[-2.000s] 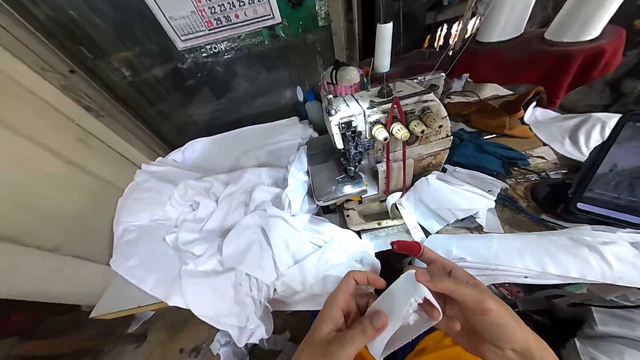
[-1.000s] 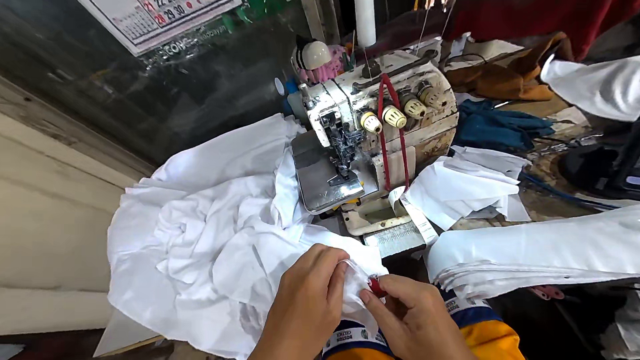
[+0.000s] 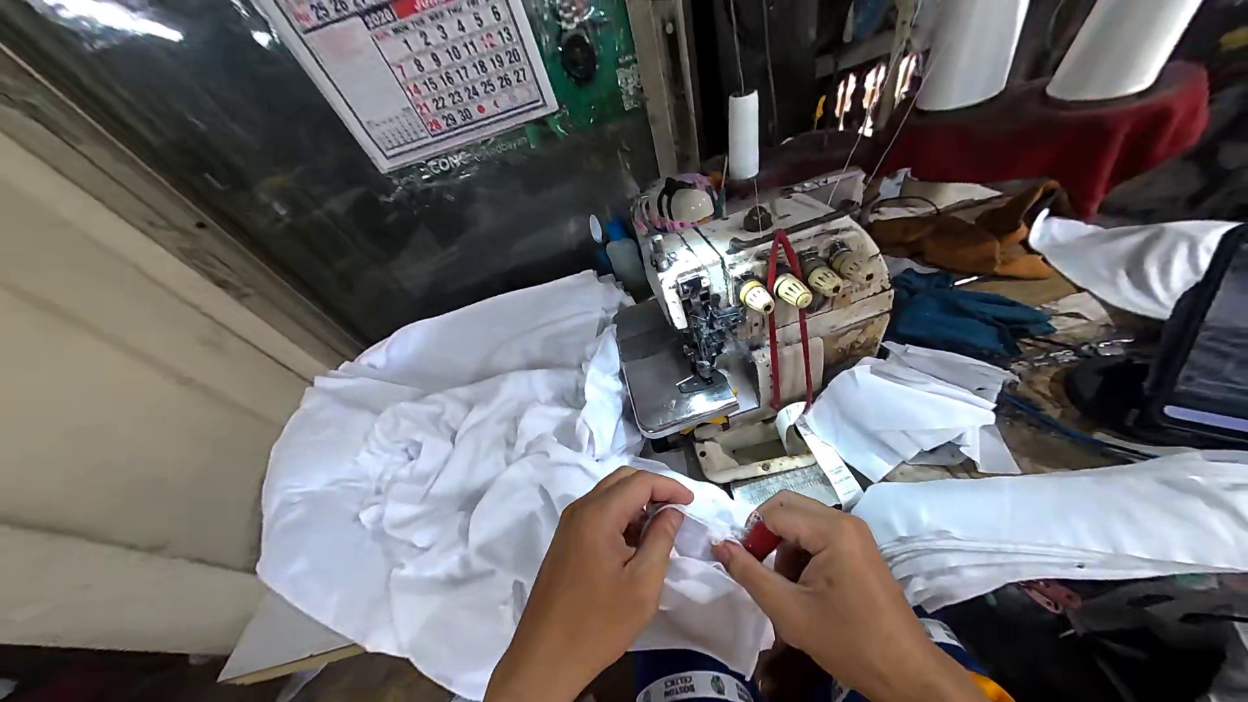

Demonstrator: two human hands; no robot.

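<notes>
My left hand point(image 3: 614, 561) pinches the edge of a piece of white fabric point(image 3: 694, 531) between thumb and fingers. My right hand point(image 3: 819, 575) grips the same fabric a little to the right, with something red point(image 3: 759, 538) at its fingers. The held fabric hangs down between both hands, in front of the overlock sewing machine point(image 3: 780, 283). A large heap of white fabric point(image 3: 468, 468) spreads to the left of the machine. The metal plate point(image 3: 678, 385) under the machine's needle area is lit.
Folded white fabric point(image 3: 1053, 522) lies at right, with white pieces point(image 3: 907, 409) behind it. Teal cloth point(image 3: 960, 317), brown cloth point(image 3: 975, 234) and a dark-framed device point(image 3: 1204, 341) are farther right. Thread cones point(image 3: 975, 49) stand on red cloth point(image 3: 1141, 127). A calendar point(image 3: 429, 73) hangs behind.
Two seconds ago my hands held a small folded white piece, with red on a right fingertip. Now they pinch fabric beside the large white heap.
</notes>
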